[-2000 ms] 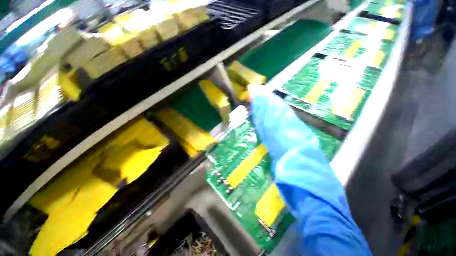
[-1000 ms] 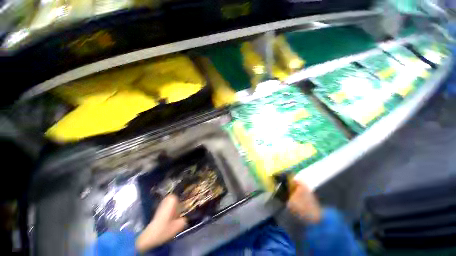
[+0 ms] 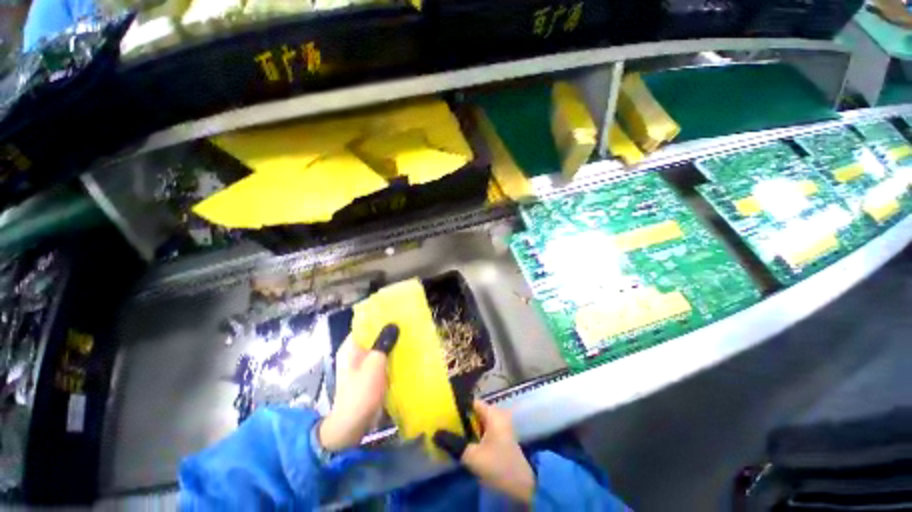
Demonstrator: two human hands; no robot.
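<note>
My left hand (image 3: 358,385), with a black cover on the thumb, holds a yellow strip stack (image 3: 412,365) from its left side, slightly fanned at the top. My right hand (image 3: 495,450), also with a black fingertip cover, is at the lower end of the stack. A dark object, mostly hidden, shows between its fingers; I cannot tell what it is. The small black tray (image 3: 486,322) with thin tan slivers (image 3: 459,343) lies behind the stack, partly covered by it.
Silver metal parts (image 3: 285,365) lie left of the tray. Green circuit boards (image 3: 640,265) line the rail to the right. A shelf bin holds loose yellow fans (image 3: 300,185). Upright yellow stacks (image 3: 573,130) stand on the green shelf. A tall parts bin (image 3: 75,370) is at far left.
The view has steadied and turned. Both hands have come together over the tray, and the left hand now holds the yellow stack, which was near the right hand at the board edge.
</note>
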